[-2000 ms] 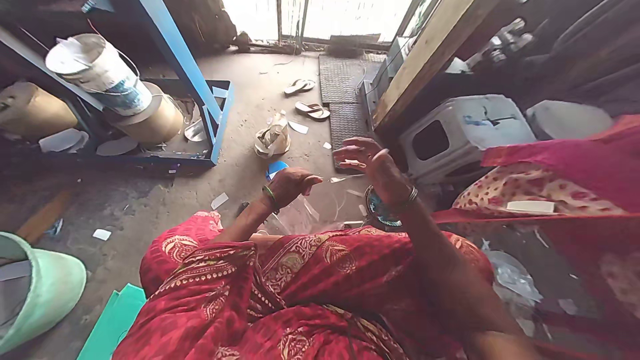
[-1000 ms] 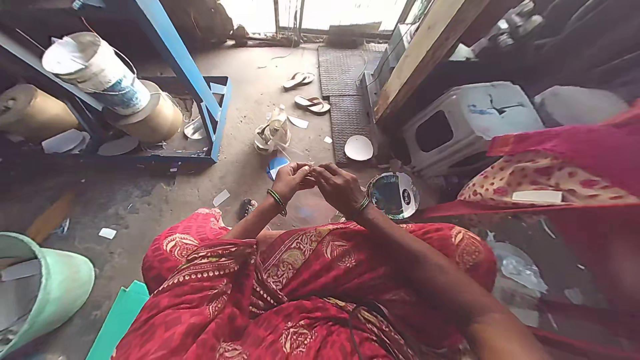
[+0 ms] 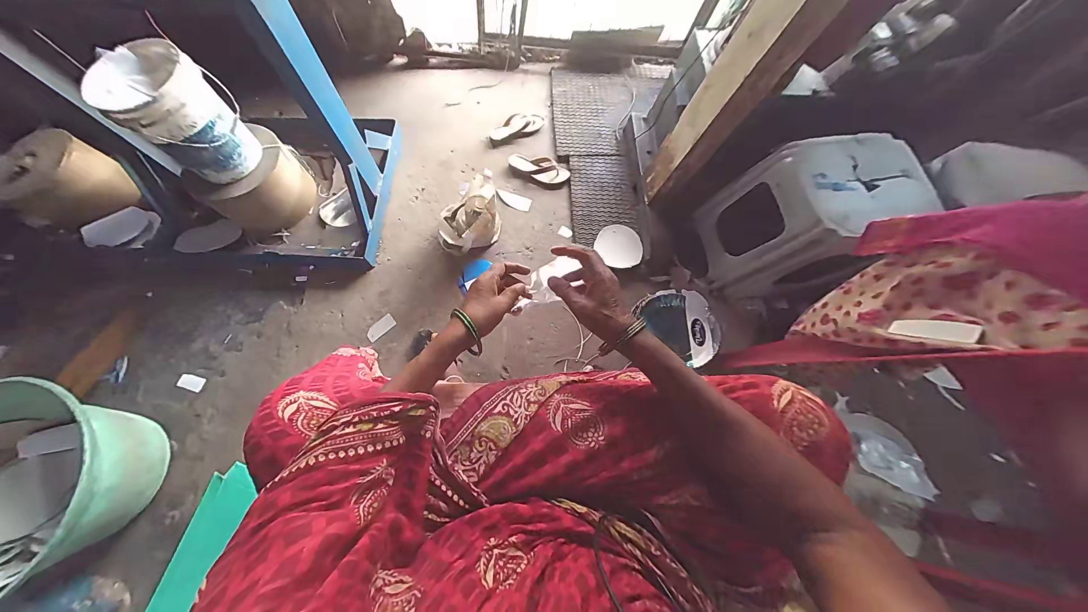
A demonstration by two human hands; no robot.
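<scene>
My left hand (image 3: pixel 495 299), with bangles at the wrist, is raised in front of my knees with its thumb and fingers curved apart. Facing it across a small gap is my right hand (image 3: pixel 591 293), its fingers bent and spread. A thin whitish, see-through piece (image 3: pixel 544 280) shows between the two hands; whether either hand touches it I cannot tell. Behind my left hand lies a blue object (image 3: pixel 476 272) on the floor. A white round disc (image 3: pixel 618 246) is just beyond my right hand, and a container with a dark inside (image 3: pixel 667 323) stands to its right.
A crumpled bag (image 3: pixel 470 223) and sandals (image 3: pixel 539 169) are ahead on the floor. To the left are a blue metal frame (image 3: pixel 387 195), a paint-stained bucket (image 3: pixel 183 119) and a pale green tub (image 3: pixel 127 442). A white plastic stool (image 3: pixel 867 183) lies at the right.
My hands were apart two seconds ago, came together one second ago, and now stand slightly apart again. The white disc, not visible in the oldest frame, shows beyond my right hand.
</scene>
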